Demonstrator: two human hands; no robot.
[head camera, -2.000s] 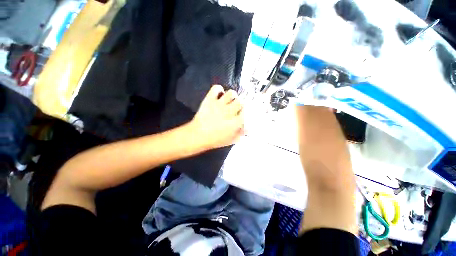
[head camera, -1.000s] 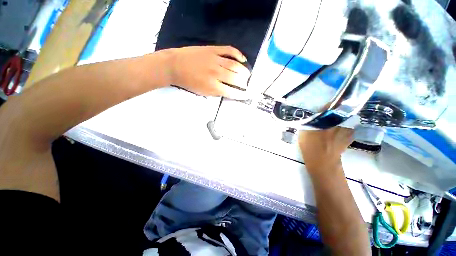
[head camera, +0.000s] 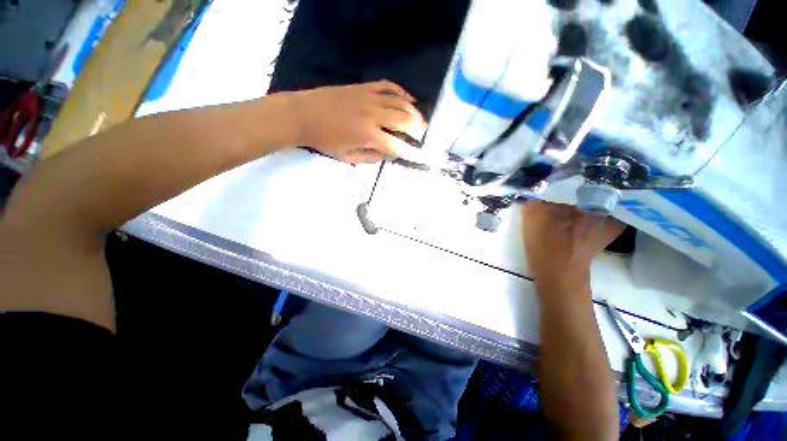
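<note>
The black fabric panel (head camera: 367, 43) lies on the table left of the sewing machine head, its near edge under my left hand. My left hand (head camera: 367, 125) rests on that edge, fingers bent, fingertips close to the presser foot area (head camera: 450, 165). The white and blue lockstitch machine (head camera: 690, 207) fills the right side. My right hand (head camera: 565, 234) reaches under the machine arm; its fingers are partly hidden behind the machine, and I cannot tell what they touch.
Green-handled scissors (head camera: 643, 386) and yellow-handled scissors (head camera: 670, 362) lie at the right. Red-handled scissors (head camera: 19, 123) and a tan board-like strip (head camera: 108, 73) are at the far left. The table's front edge (head camera: 345, 297) crosses above my lap. Blue baskets (head camera: 509, 389) are below.
Since two seconds ago, the black fabric has moved away from me and off the front edge. My left hand has moved to its near edge. My right hand stays under the machine arm.
</note>
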